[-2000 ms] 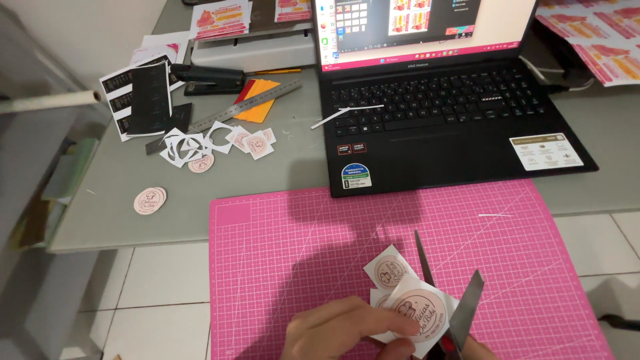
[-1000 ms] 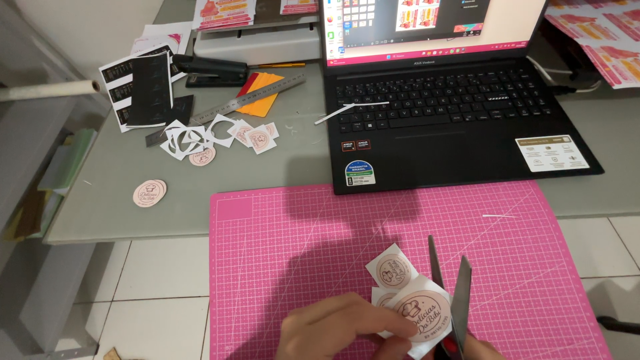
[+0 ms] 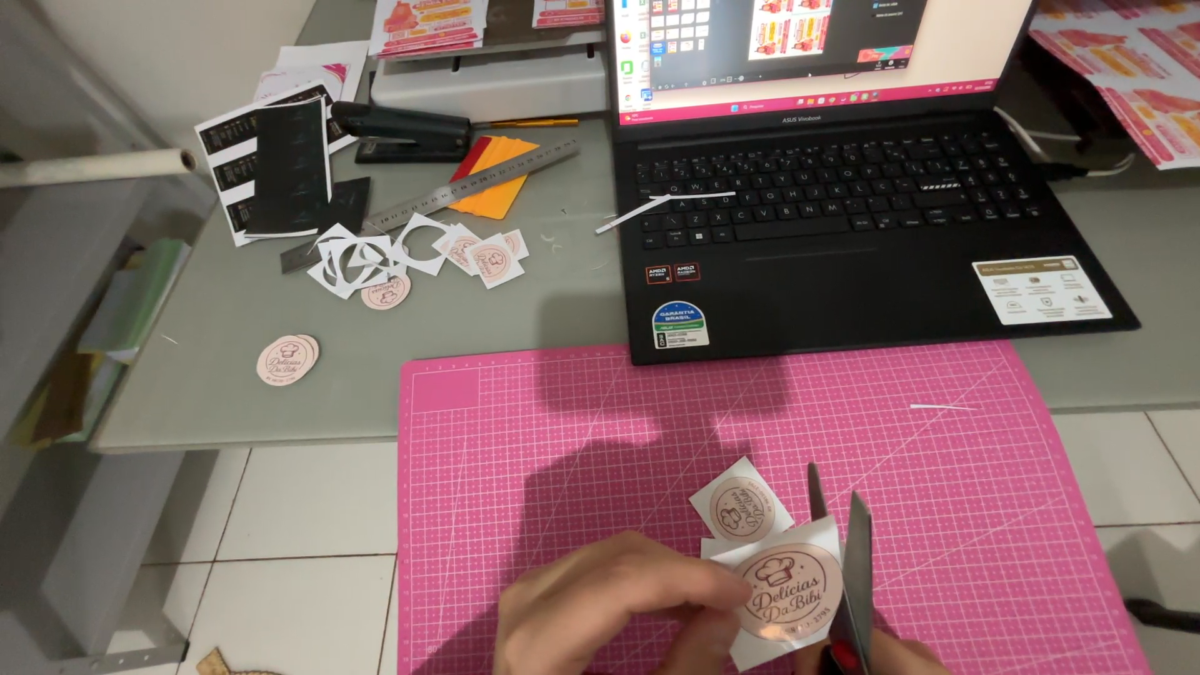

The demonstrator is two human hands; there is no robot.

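Note:
Between its thumb and fingertips, my left hand (image 3: 623,600) pinches a square paper sticker with a round printed logo (image 3: 792,586). My right hand (image 3: 905,653), partly below the frame edge, holds scissors (image 3: 855,562) with dark blades parted at the sticker's right edge. Another square sticker (image 3: 743,506) lies behind the held one on the pink cutting mat (image 3: 600,450). Cut round stickers (image 3: 286,361) lie stacked at the left of the desk. Ring-shaped paper offcuts (image 3: 361,262) and small square stickers (image 3: 492,261) lie farther back.
An open laptop (image 3: 872,272) stands behind the mat, with paper strips (image 3: 698,196) on its keyboard. A steel ruler (image 3: 469,187), a black stapler (image 3: 412,131), orange cards (image 3: 502,178) and black printed sheets (image 3: 286,169) lie back left. The glass desk's front edge (image 3: 253,442) runs left of the mat.
The held sticker has tilted and turned slightly between my left fingers. The scissor blades have moved nearer together and stand more upright at its right edge.

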